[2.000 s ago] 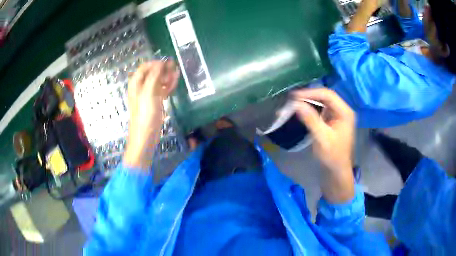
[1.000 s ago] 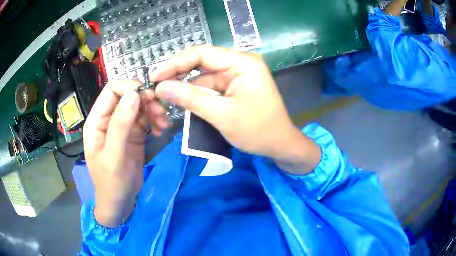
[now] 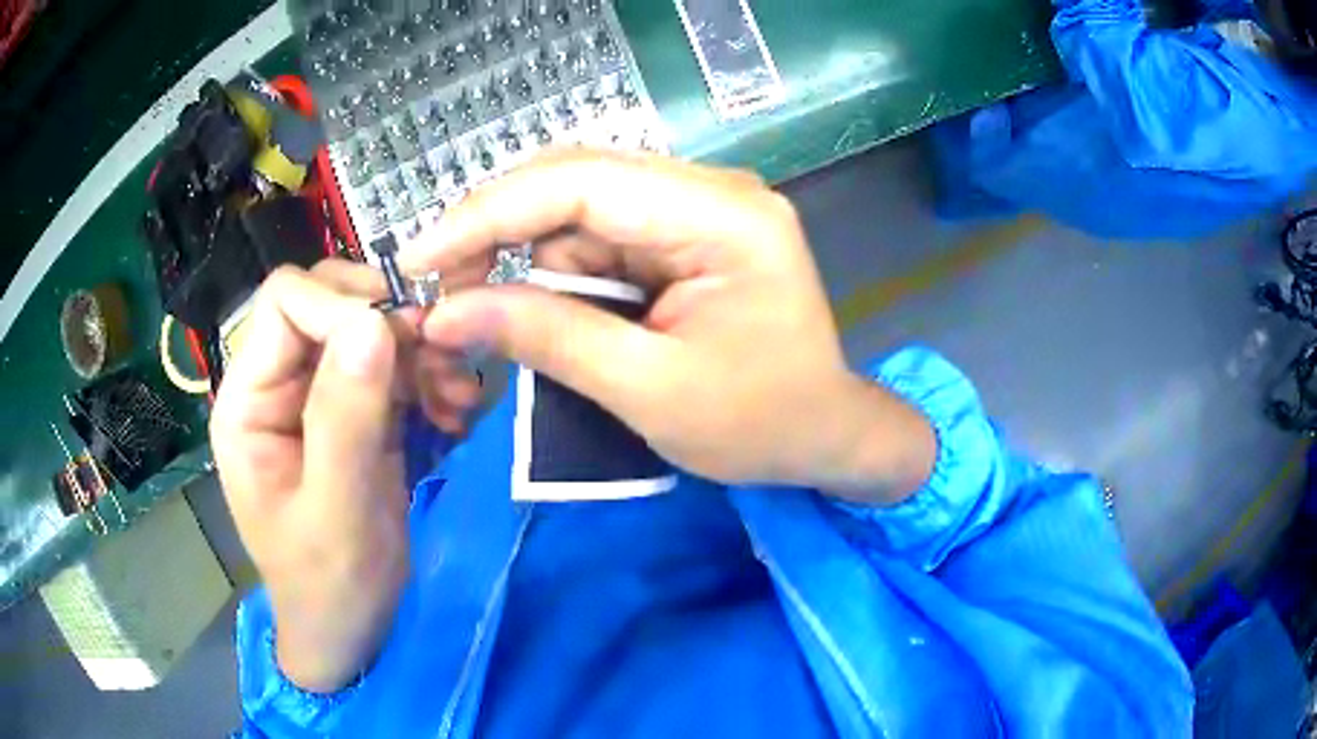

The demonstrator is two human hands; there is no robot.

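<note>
My left hand (image 3: pixel 325 419) pinches a small black component (image 3: pixel 390 272) between thumb and fingertips. My right hand (image 3: pixel 657 311) meets it from the right, its fingertips close beside the component at a small clear and silvery part (image 3: pixel 425 289). A black panel with a white border (image 3: pixel 585 442) hangs from my right hand, held in its curled fingers, its upper part hidden by the hand. Another small silvery part (image 3: pixel 510 264) shows between my right thumb and forefinger. Both hands are above my lap, in front of the bench edge.
A clear blister tray (image 3: pixel 491 87) with rows of small dark parts lies on the green bench (image 3: pixel 881 72). A second white-bordered panel (image 3: pixel 729 55) lies right of it. A red bin (image 3: pixel 337 202) with black and yellow items is at left. A person's blue sleeve (image 3: pixel 1141 116) shows upper right.
Since two seconds ago my hands have come together, the left now pinching the black component. Over the last second they stay together, and the bent lower end of the hanging panel now looks flatter.
</note>
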